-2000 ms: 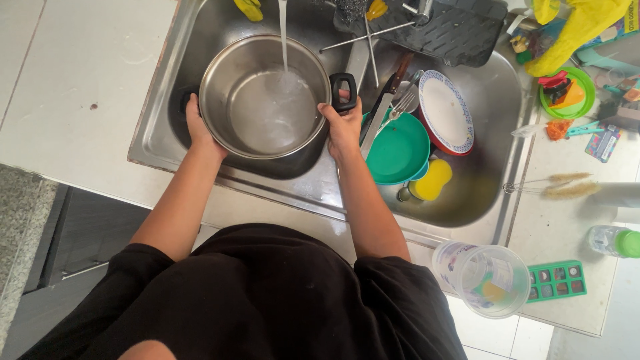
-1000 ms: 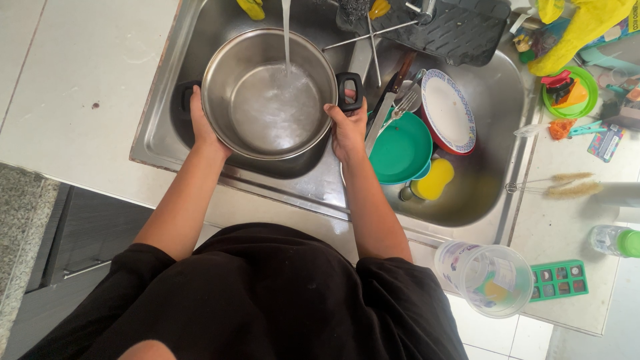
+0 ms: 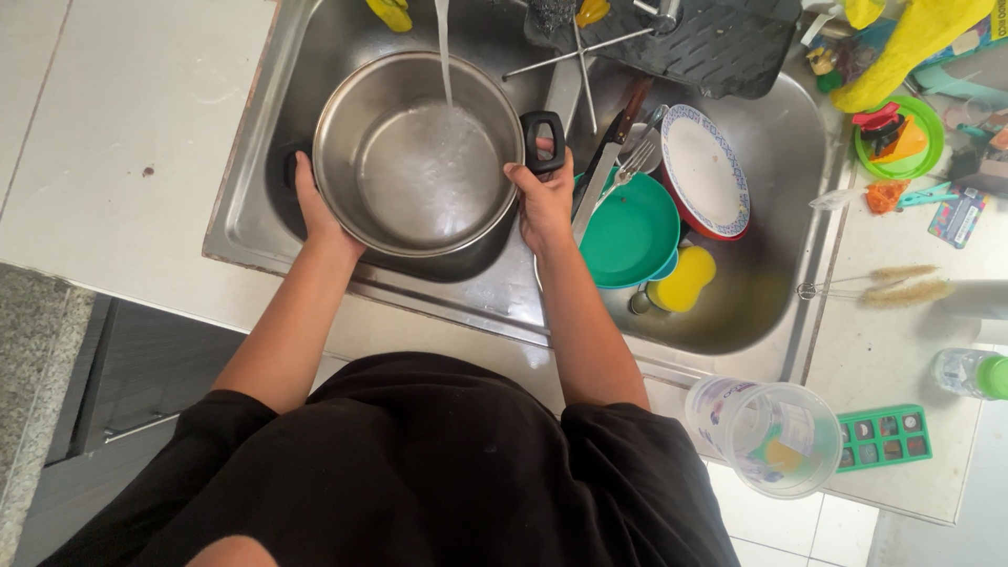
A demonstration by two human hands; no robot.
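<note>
A stainless steel pot (image 3: 425, 165) is held over the left basin of a double sink, and a stream of water (image 3: 445, 63) falls into it. Some water lies on its bottom. My left hand (image 3: 323, 213) supports the pot's left side, near a black handle partly hidden behind it. Around the black right handle (image 3: 543, 142) my right hand (image 3: 545, 193) is closed, its thumb by the rim. Close to that hand, in the right basin, are a knife (image 3: 610, 150), a fork (image 3: 626, 173), a green plastic bowl (image 3: 634, 228), an oval patterned plate (image 3: 705, 169) and a yellow sponge (image 3: 683, 279).
A black drying mat (image 3: 709, 39) and a wire stand (image 3: 581, 53) sit behind the basins. Yellow gloves (image 3: 913, 55), a bottle brush pair (image 3: 906, 287), a clear plastic tub (image 3: 780, 441), a green tray (image 3: 890, 439) and a capped bottle (image 3: 965, 374) occupy the right counter.
Between two seconds and one second ago the pot shifted slightly up and to the right with both hands. Water keeps running into it, and both hands still hold it.
</note>
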